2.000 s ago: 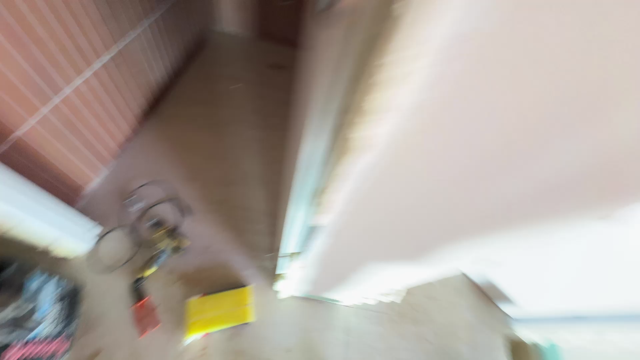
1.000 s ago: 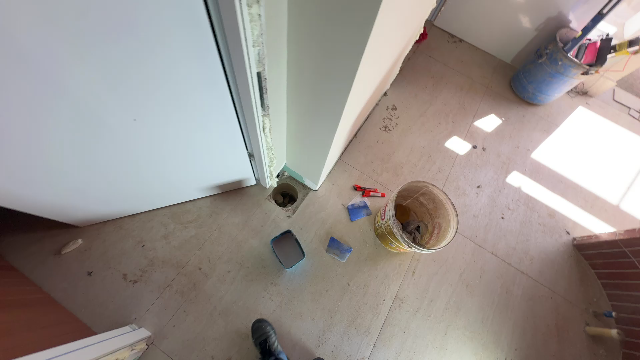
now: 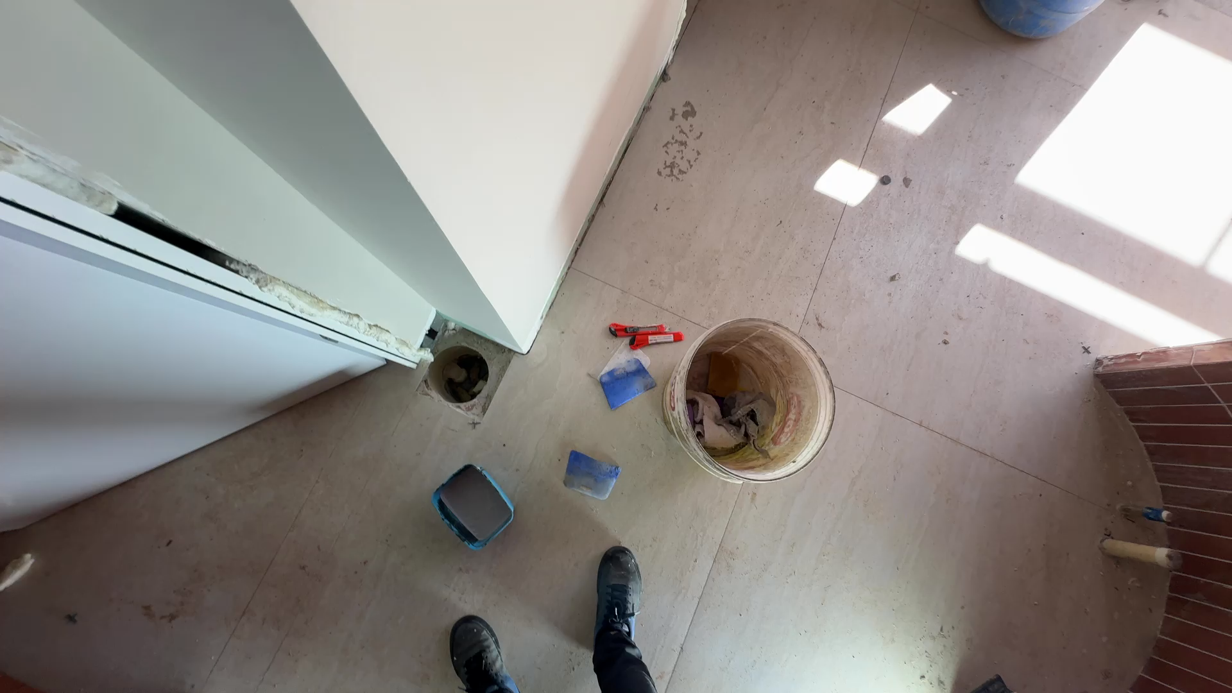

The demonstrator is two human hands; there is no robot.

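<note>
Neither my left hand nor my right hand is in view. On the tiled floor in front of my shoes stands a blue-rimmed tub (image 3: 474, 505) holding a smooth grey material. Two blue flexible spreaders lie apart to its right, one near the tub (image 3: 591, 475) and one higher up (image 3: 628, 383). Just above the upper spreader, two red utility knives (image 3: 656, 340) lie close together. A large, stained plastic bucket (image 3: 813, 423) stands right of them, with crumpled rags (image 3: 736, 423) inside.
A round floor hole (image 3: 458, 374) with debris sits at the wall corner (image 3: 520, 337). The white door (image 3: 173, 385) is at left, a blue bucket (image 3: 1039, 14) at top right. Capped pipes (image 3: 1141, 552) stick out by the curved brick-tiled wall (image 3: 1193, 481) at right.
The view has shifted, so both of my shoes now show and the blue bucket is mostly cut off. The tub, spreaders, knives and stained bucket keep their places on the floor.
</note>
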